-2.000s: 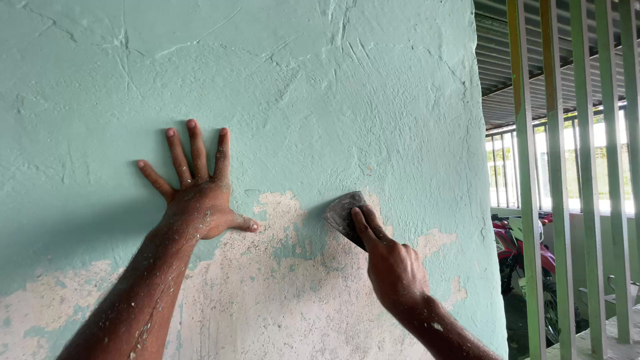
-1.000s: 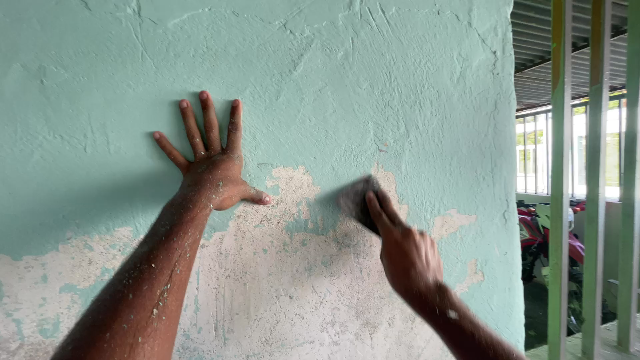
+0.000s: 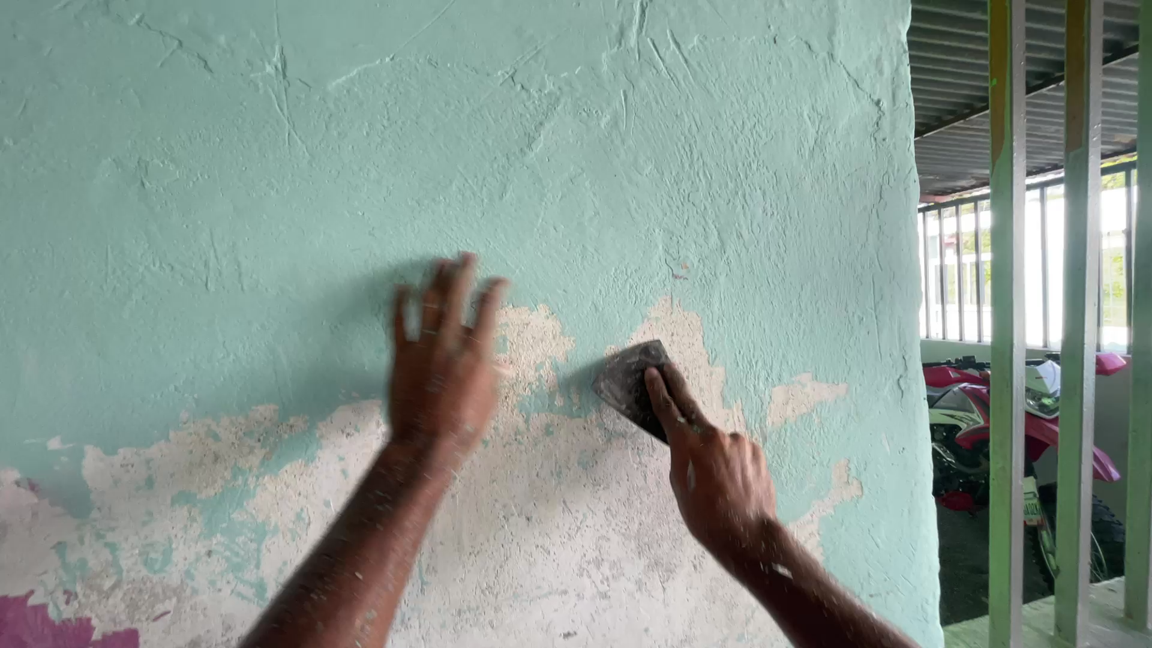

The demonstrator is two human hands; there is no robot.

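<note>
My right hand [image 3: 720, 468] grips a dark, worn scraper [image 3: 633, 387], two fingers laid along its blade. The blade is at the wall, by the border between mint-green paint [image 3: 540, 180] and a pale stripped area [image 3: 576, 531]. My left hand [image 3: 443, 351], blurred, is up at the wall to the left of the scraper, holding nothing, its fingers somewhat apart; whether it touches the surface cannot be told. Paint flecks dot both forearms. Bare patches [image 3: 681, 346] reach up into the green around the blade.
The wall ends at a rough vertical edge [image 3: 920, 360] on the right. Beyond it stand upright metal bars [image 3: 1006, 324], with a red and white motorcycle [image 3: 972, 423] behind them under a corrugated metal roof [image 3: 954, 63]. A purple paint patch [image 3: 54, 625] shows at lower left.
My left hand, spread on the wall before, has shifted right toward the scraper, with its fingers closer together. The scraper remains in my right hand beside the bare patches.
</note>
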